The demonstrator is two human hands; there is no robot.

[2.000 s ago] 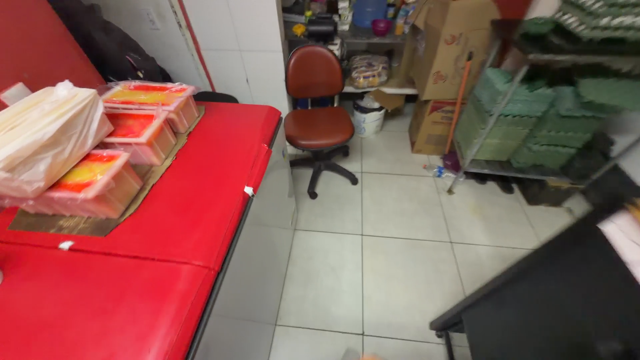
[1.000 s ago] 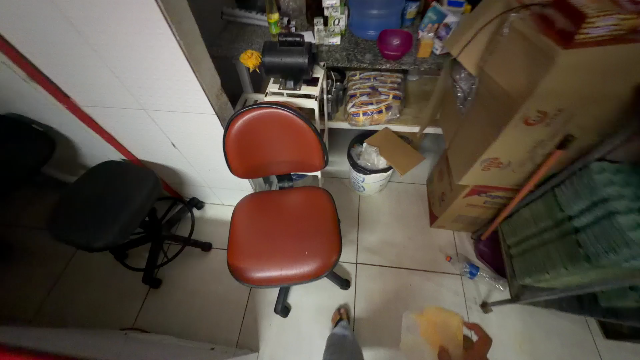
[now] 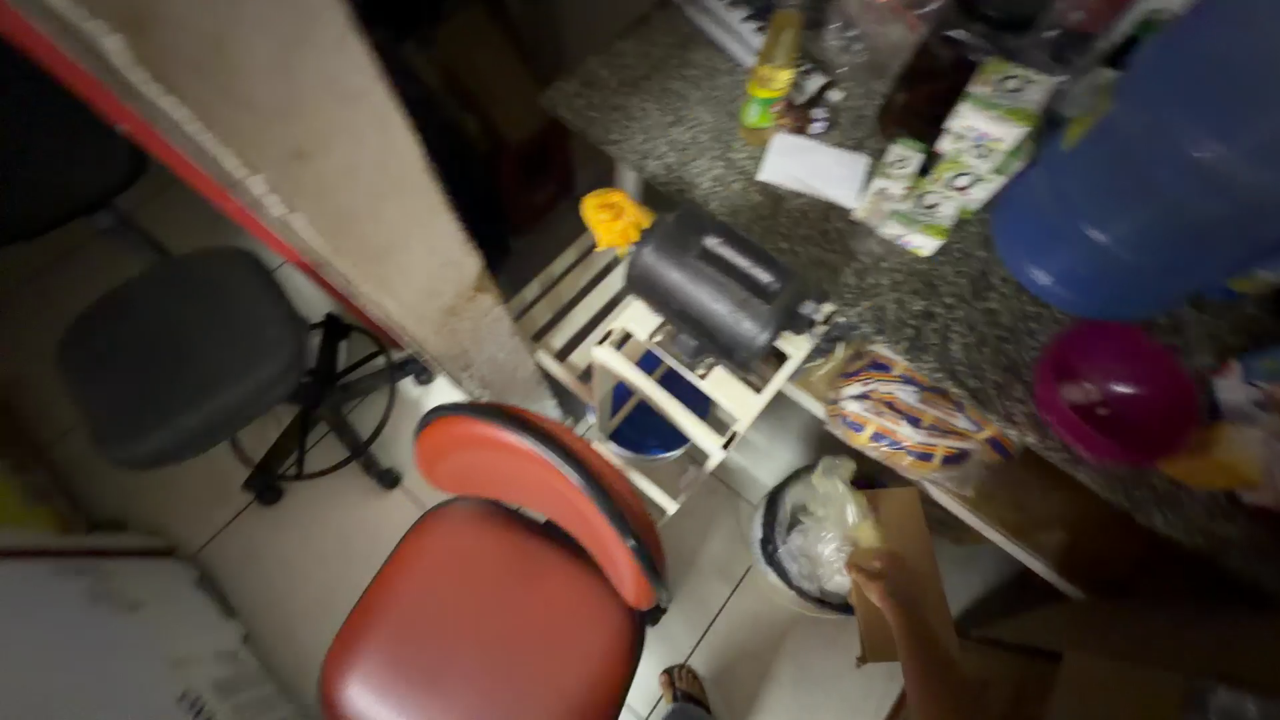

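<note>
My right hand (image 3: pixel 880 580) is at the rim of a white bucket (image 3: pixel 768 545), its fingers closed on a crumpled pale yellowish plastic bag (image 3: pixel 845 500). Clear crumpled plastic (image 3: pixel 812 550) lies inside the bucket. A brown cardboard flap (image 3: pixel 915 580) stands against the bucket's right side, behind my hand and forearm. The image is blurred, so how much of the bag rests on the bucket's contents I cannot tell. My left hand is out of view.
A red office chair (image 3: pixel 490 620) stands left of the bucket, a dark stool (image 3: pixel 190 350) further left. An electric motor (image 3: pixel 710 280) sits on a cream metal frame. The granite counter (image 3: pixel 640 120) holds a magenta bowl (image 3: pixel 1115 390) and a blue container (image 3: pixel 1150 190). Packaged bread (image 3: pixel 905 415) lies below.
The view has moved closer to the bucket and tilted. My right hand, low in the frame a second ago with a pale yellowish thing, is now at the bucket.
</note>
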